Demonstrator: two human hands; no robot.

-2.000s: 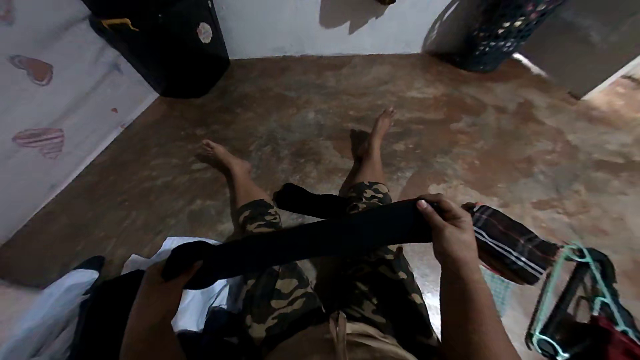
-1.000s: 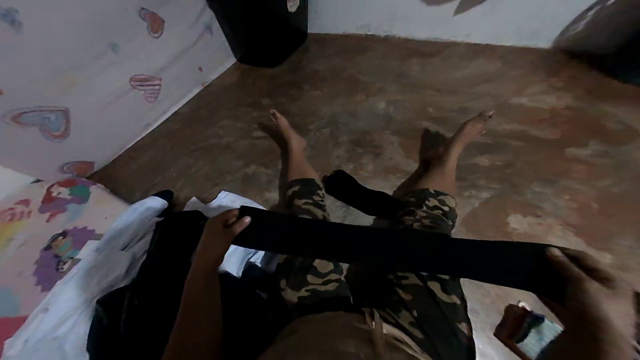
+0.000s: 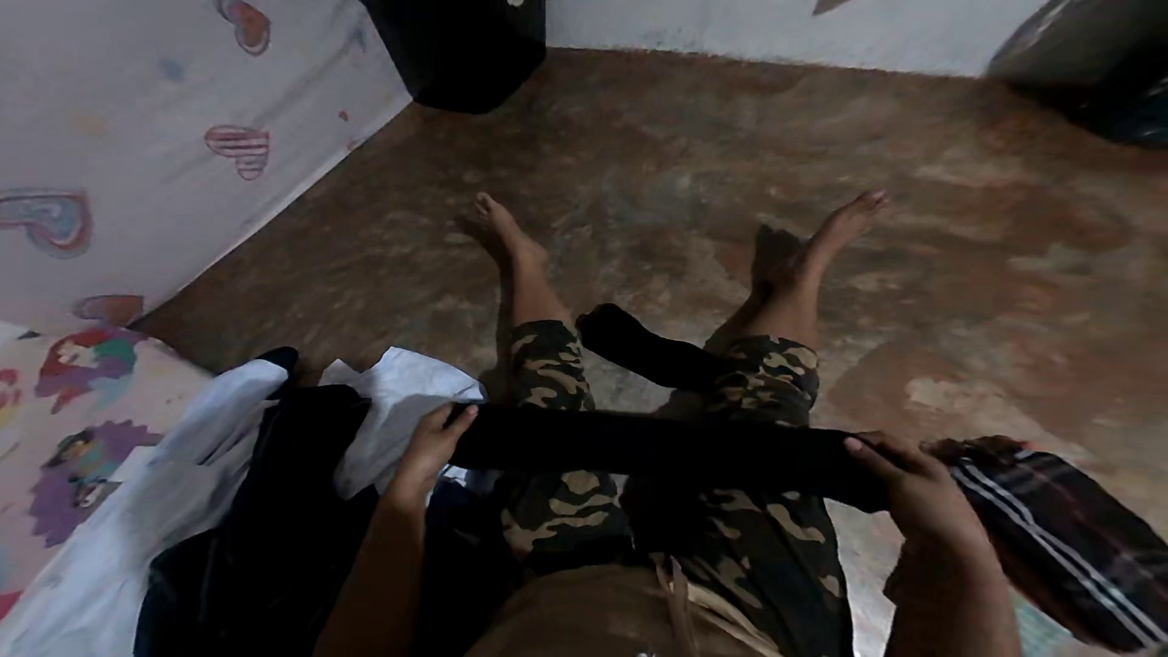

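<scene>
A long strip of folded black cloth [image 3: 657, 443] is stretched level across my lap, above camouflage-print trousers [image 3: 566, 511]. My left hand [image 3: 433, 452] pinches its left end between thumb and fingers. Its right end is gripped by my right hand [image 3: 912, 479], with the thumb on top. Another black cloth item [image 3: 648, 351] lies between my legs, one end against the trouser leg on the right. Just beyond my right hand is a dark plaid cloth [image 3: 1068, 538] with white stripes.
White [image 3: 411, 401] and black garments [image 3: 292, 493] lie in a heap at my left, beside a colourful printed surface [image 3: 100, 438]. A black container [image 3: 465, 55] stands by the wall ahead. My bare feet rest on the brown floor [image 3: 657, 182]. A dark object [image 3: 1131, 100] is at the upper right.
The black strip was slanted two seconds ago and is now nearly level, still held at both ends. The view has turned left since then.
</scene>
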